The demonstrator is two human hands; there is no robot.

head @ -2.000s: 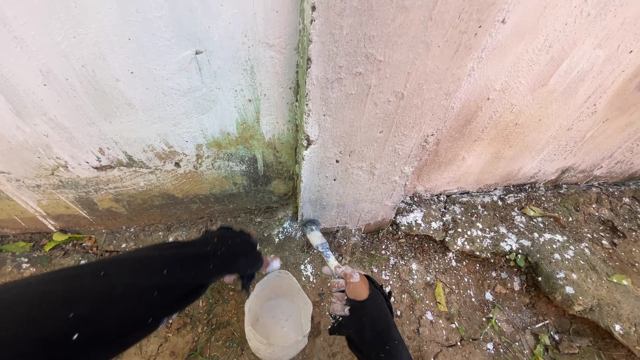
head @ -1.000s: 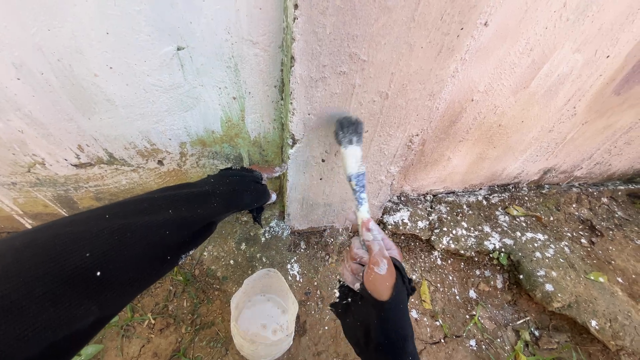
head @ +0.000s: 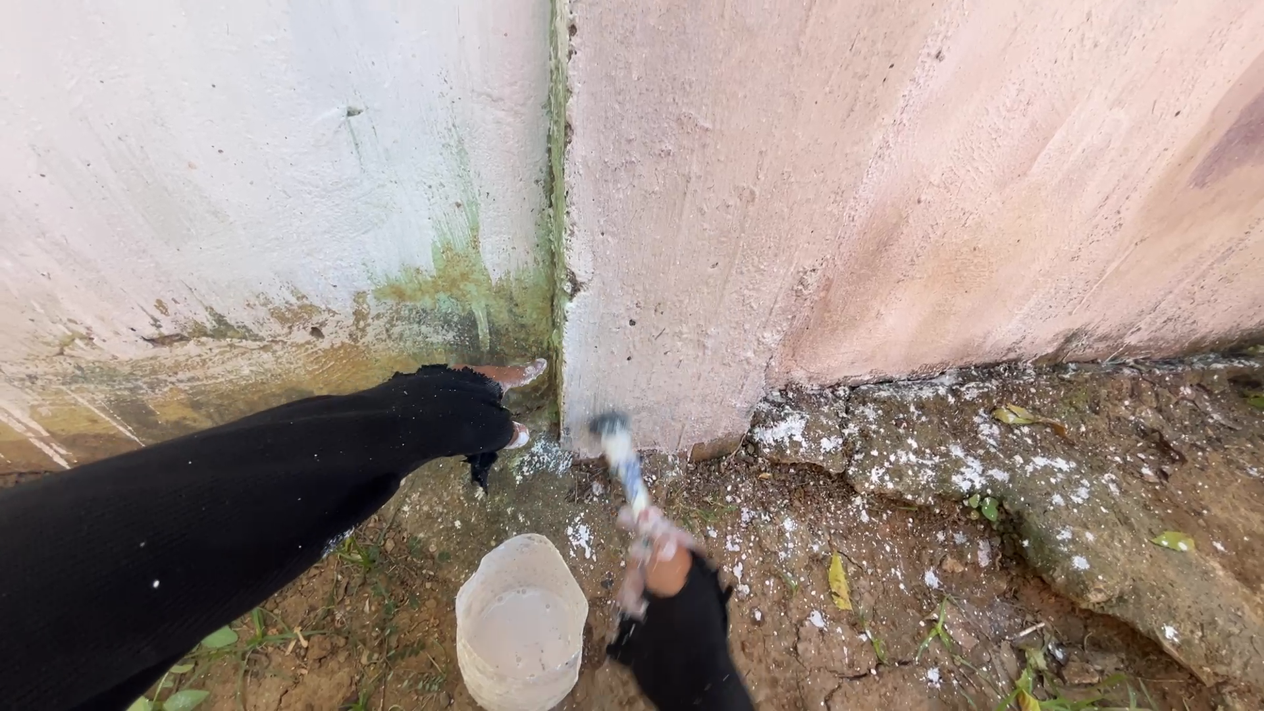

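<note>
My right hand [head: 652,558], spotted with white paint, grips the handle of a paintbrush [head: 624,459]. The dark bristles are at the foot of the pink wall pilaster [head: 681,247], close to its left corner. Black sleeve covers most of my left hand [head: 513,377]; its fingers show near the mossy base of the white wall [head: 296,178], beside the pilaster's edge. Whether the left fingers press on the wall cannot be told. Below the hands, a cut plastic container [head: 472,617] with whitish liquid stands on the soil.
A rough concrete ledge [head: 1047,523] spattered with white runs along the wall's foot at right. Brown soil [head: 790,632] with white flecks, small weeds and a yellow leaf [head: 838,581] lies in front. Green plants grow at lower left.
My left hand has moved from above the container to the wall corner. The brush went from the pilaster's foot up its face, then back down near the foot. My right hand still holds it.
</note>
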